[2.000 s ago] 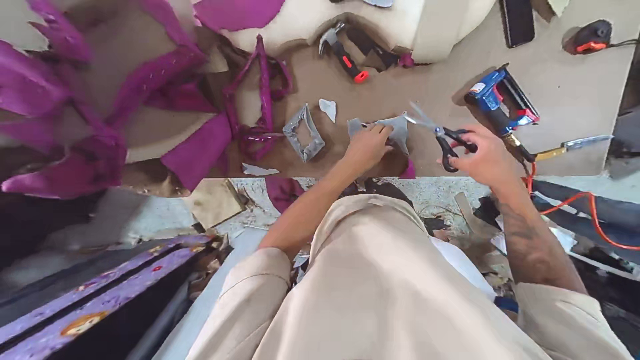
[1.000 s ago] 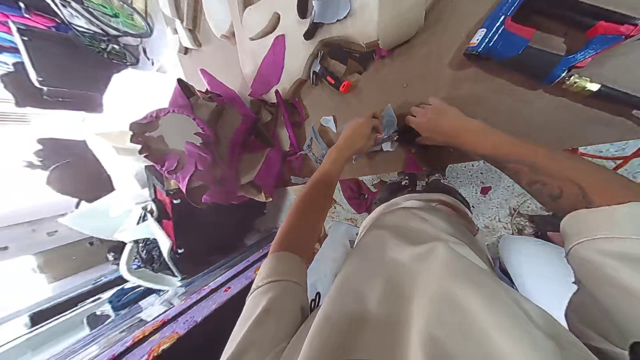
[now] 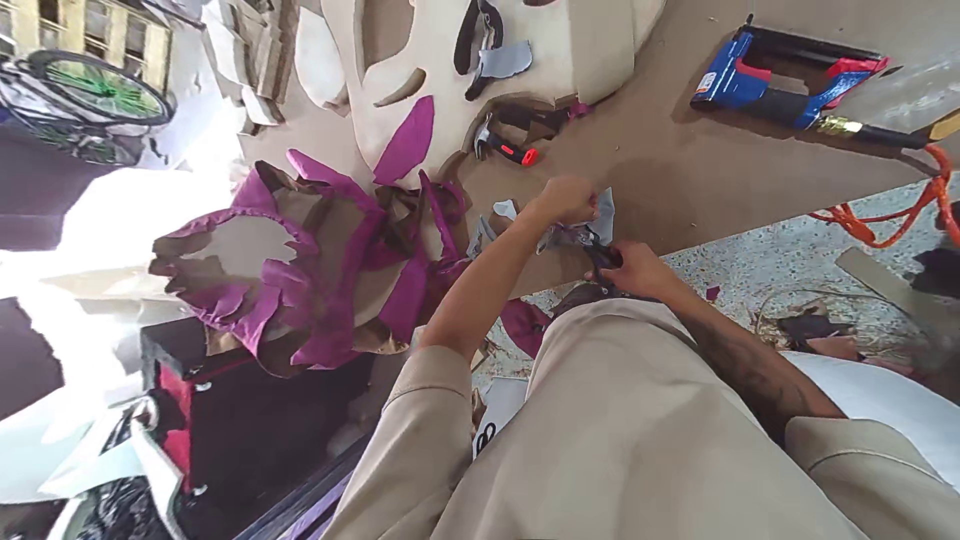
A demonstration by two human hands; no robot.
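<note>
My left hand (image 3: pixel 568 200) grips a grey scrap of material (image 3: pixel 604 216) near the table's front edge. In my right hand (image 3: pixel 639 270) are the black-handled scissors (image 3: pixel 604 259), their blades reaching toward the grey material below my left hand. Whether the blades are cutting it cannot be told. Smaller pale grey scraps (image 3: pixel 505 209) lie just left of my left hand. A hammer with a black and red handle (image 3: pixel 507 146) rests farther back, beside dark straps.
Magenta fabric pieces (image 3: pixel 330 262) are heaped at the left. At the back lie beige foam or board shapes (image 3: pixel 442 45) with a grey scrap. A blue and black pneumatic stapler (image 3: pixel 780 86) with an orange hose (image 3: pixel 862 225) sits at the right of the brown table (image 3: pixel 675 195).
The scissors, held raised and apart from the material two seconds ago, are now down at the grey material, close to my left hand. The view has turned and shifted.
</note>
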